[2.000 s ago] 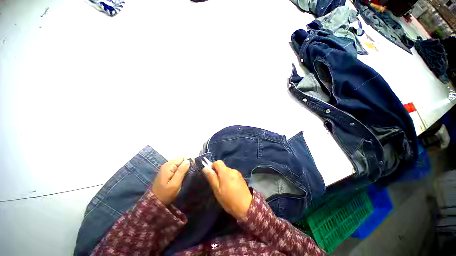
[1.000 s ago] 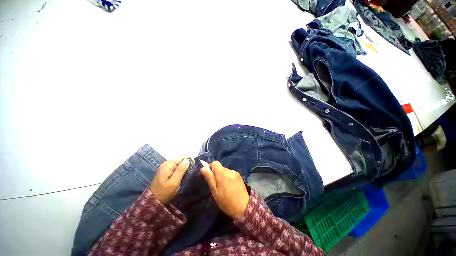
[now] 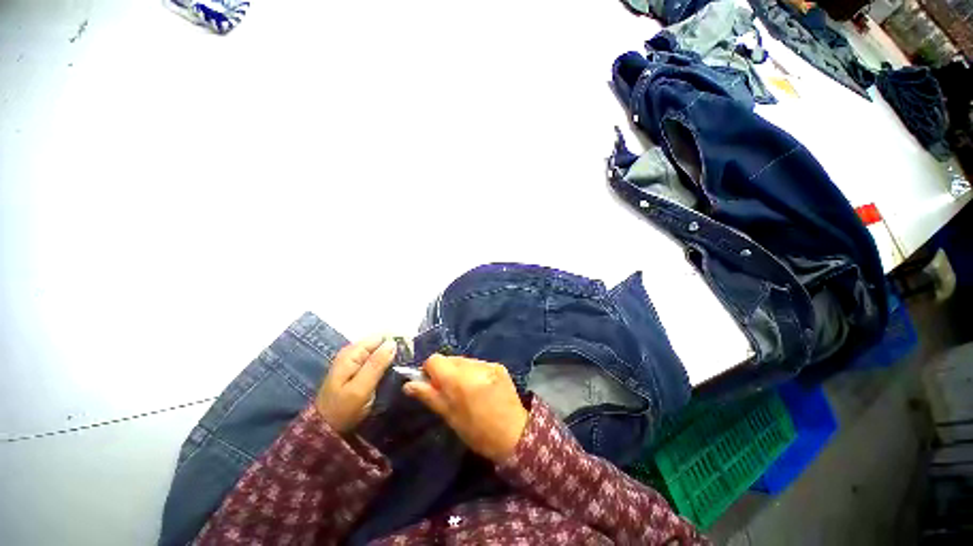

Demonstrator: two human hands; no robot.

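A dark-blue denim garment (image 3: 533, 320) with pale topstitching lies at the table's near edge, under both hands. An oval opening at its right shows a greyish inside. A greyer stitched panel stretches to the left. My left hand (image 3: 357, 382) pinches a dark edge of the garment between thumb and fingers. My right hand (image 3: 475, 400) is closed on a small silvery metal tool (image 3: 409, 372), whose tip points left at the pinched edge, close to my left fingertips. The rest of the tool is hidden in the fist.
A second dark denim garment (image 3: 752, 171) with round buttons lies at the right table edge. Lighter denim (image 3: 717, 43) is heaped beyond it. A red strip (image 3: 870, 214) lies near that edge. Green (image 3: 726, 459) and blue (image 3: 806, 437) crates stand below. A striped cloth (image 3: 219, 13) lies far left.
My right hand has turned and shifted slightly left, and the metal tip now lies flatter, pointing left beside the left fingertips. My left hand keeps its pinch, nearly in place.
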